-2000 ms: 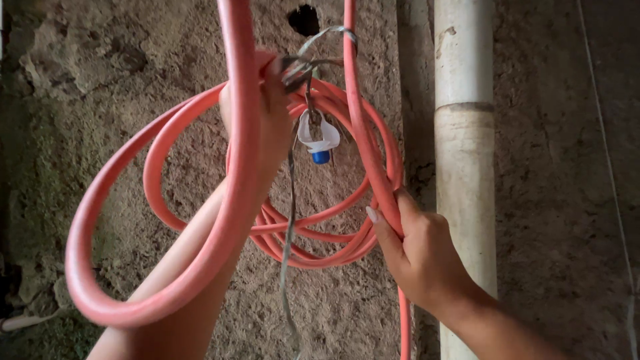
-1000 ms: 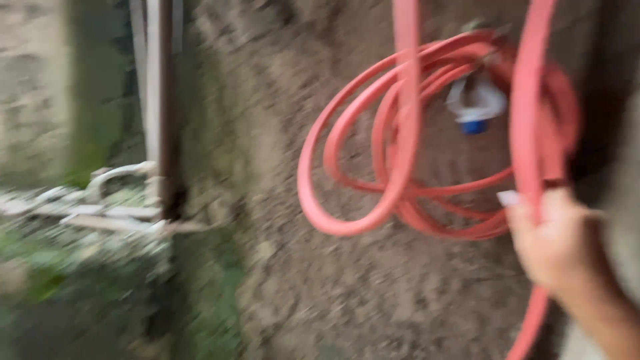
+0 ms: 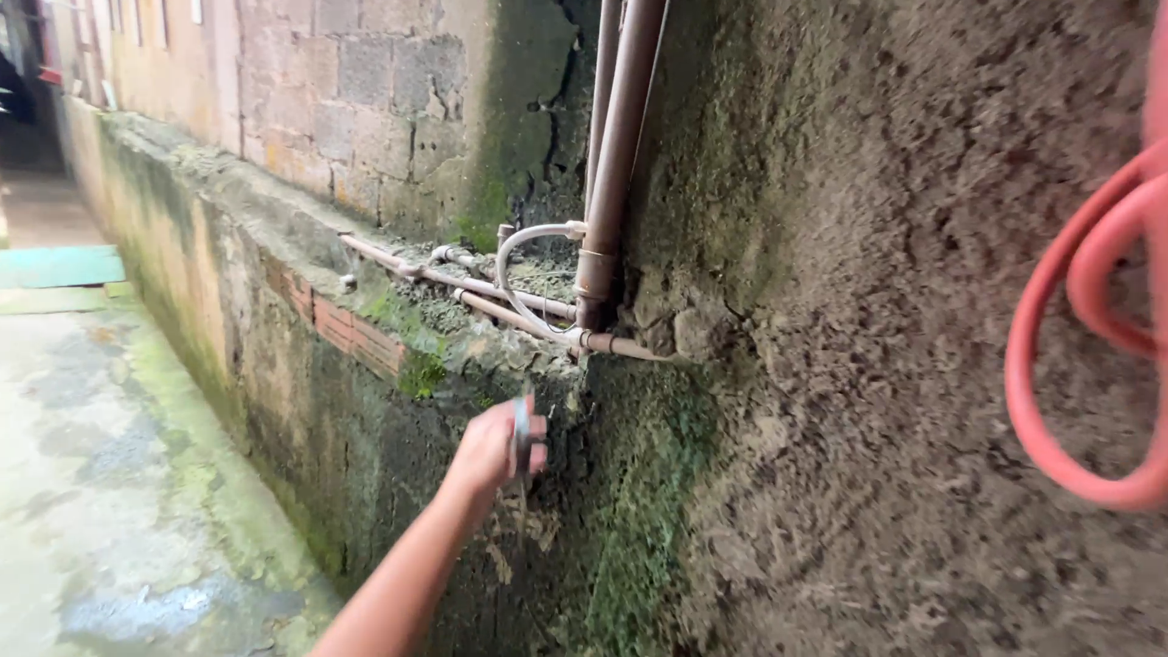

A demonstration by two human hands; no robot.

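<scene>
My left hand [image 3: 497, 445] reaches in from the bottom, in front of the mossy low wall and below the pipes. Its fingers are closed around a thin grey object [image 3: 523, 438], too blurred to identify. A coil of red hose [image 3: 1027, 383] hangs at the right edge, well apart from this hand and partly cut off by the frame. My right hand is out of view.
Brown plastic pipes [image 3: 620, 155] run down the corner to the ledge. A white flexible hose [image 3: 505, 265] curves beside thin pipes [image 3: 438, 276] on the ledge. Rough wall [image 3: 876, 365] stands at right; wet concrete floor [image 3: 155, 474] lies at left.
The view has swung far left, leaving the red hose at the right edge. My right hand, earlier on the hose, has left view. My left hand, beside the coil two seconds ago, now shows before the low wall.
</scene>
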